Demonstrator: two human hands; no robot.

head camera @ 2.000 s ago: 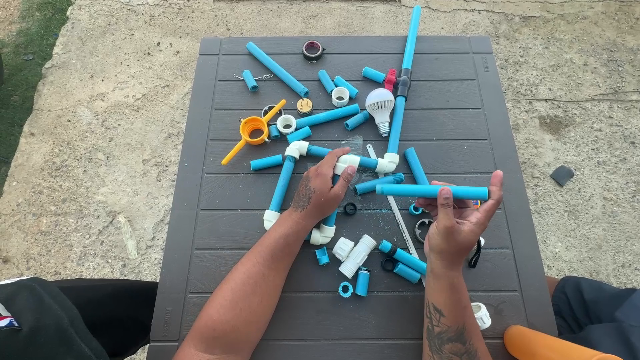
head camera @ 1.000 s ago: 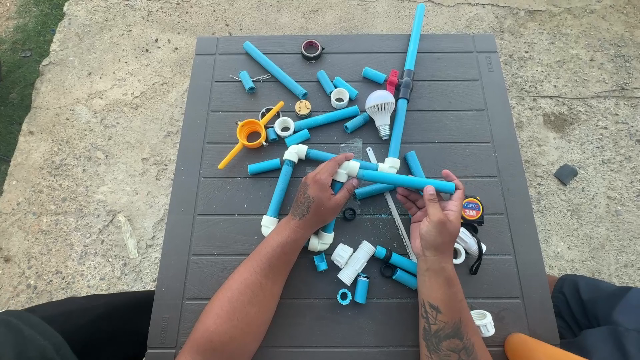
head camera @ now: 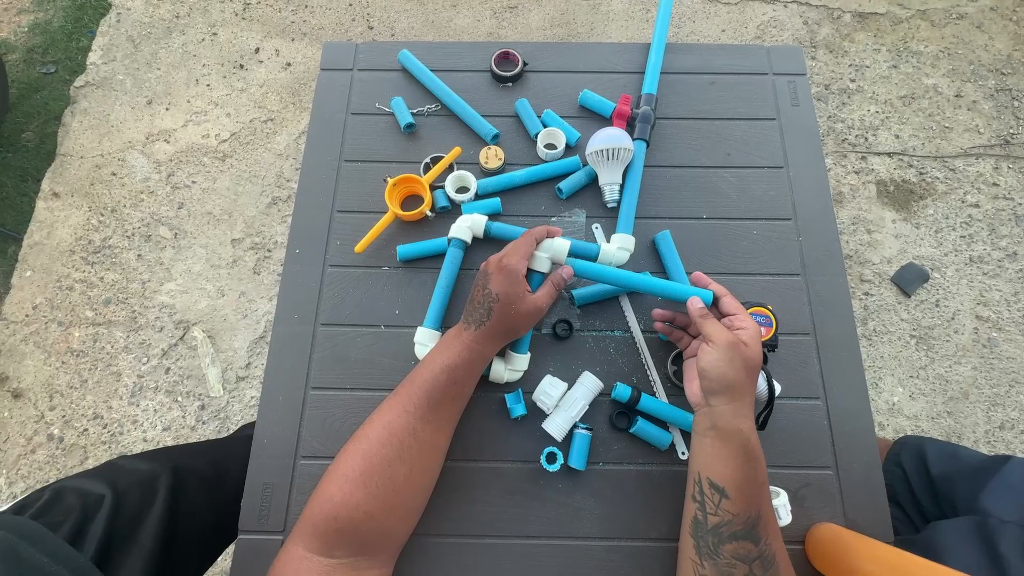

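My left hand (head camera: 524, 280) grips a white elbow fitting (head camera: 549, 254) on a blue pipe assembly joined by white elbows. A straight blue pipe (head camera: 632, 280) runs right from that elbow, its end against it; how deep it sits cannot be told. My right hand (head camera: 712, 332) holds this pipe's free end between thumb and fingers. Behind it, another white elbow (head camera: 618, 249) joins a long blue pipe (head camera: 632, 188) with a red-handled valve (head camera: 622, 111). A white LED bulb (head camera: 610, 164) lies against that pipe. Beneath the held pipe are a loose blue pipe piece (head camera: 600, 294) and a saw blade (head camera: 640, 344).
On the brown slatted table (head camera: 384, 496) lie an orange threading tool (head camera: 408, 197), a tape roll (head camera: 507, 66), a white threaded fitting (head camera: 573, 406), a tape measure (head camera: 762, 322) and several blue offcuts. An orange object (head camera: 856, 552) is at the lower right edge.
My right hand has brought the straight blue pipe from above the table to the white elbow at my left hand. The pipe now slants away from that elbow.
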